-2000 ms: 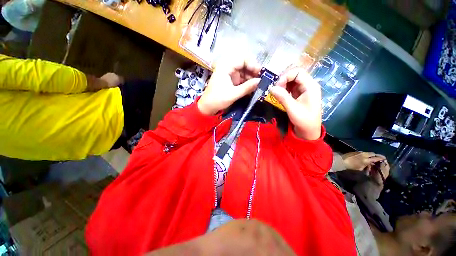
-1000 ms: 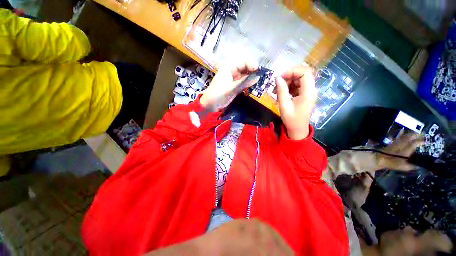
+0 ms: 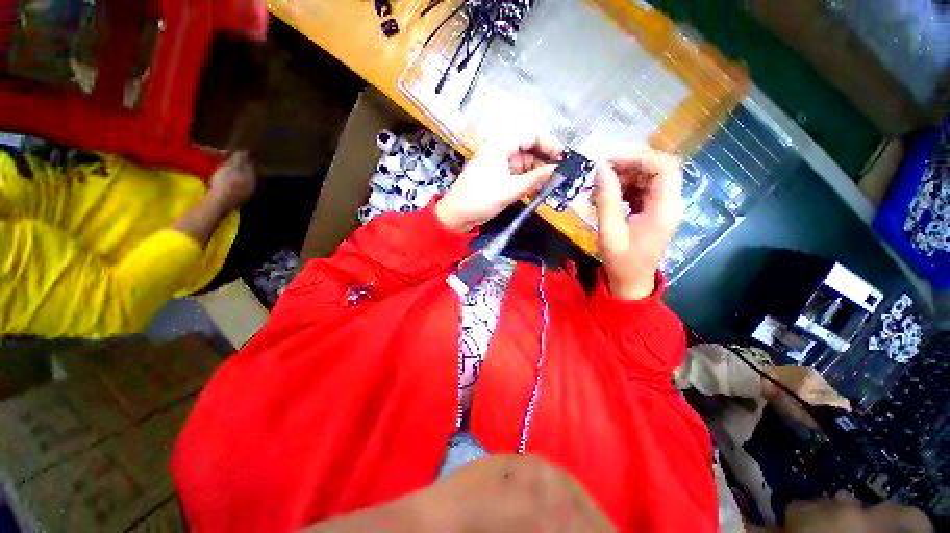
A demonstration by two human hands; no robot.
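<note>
My left hand (image 3: 502, 179) pinches a small black head piece (image 3: 572, 167) with thumb and fingers above the edge of the board. A flat black strap (image 3: 510, 231) hangs from it toward my jacket front, grey where it catches light, with a wider dark end (image 3: 472, 273). My right hand (image 3: 638, 208) is raised at the other side of the head piece, thumb and fingertips at its edge. Fine detail between the fingertips is too blurred to read. A clear plastic tray (image 3: 542, 78) lies beyond my hands.
Dark strap assemblies (image 3: 481, 31) lie on the orange-yellow board (image 3: 339, 47). White parts (image 3: 411, 172) fill an open carton at left. A person in yellow (image 3: 115, 250) is beside a large red crate (image 3: 182, 94). At right are a black-and-white device (image 3: 833, 302), blue bin (image 3: 901, 203) and another worker's hand.
The strap, earlier lying back along my left hand, hangs toward my jacket again. The red crate has come into view at the upper left, and the person in yellow has shifted.
</note>
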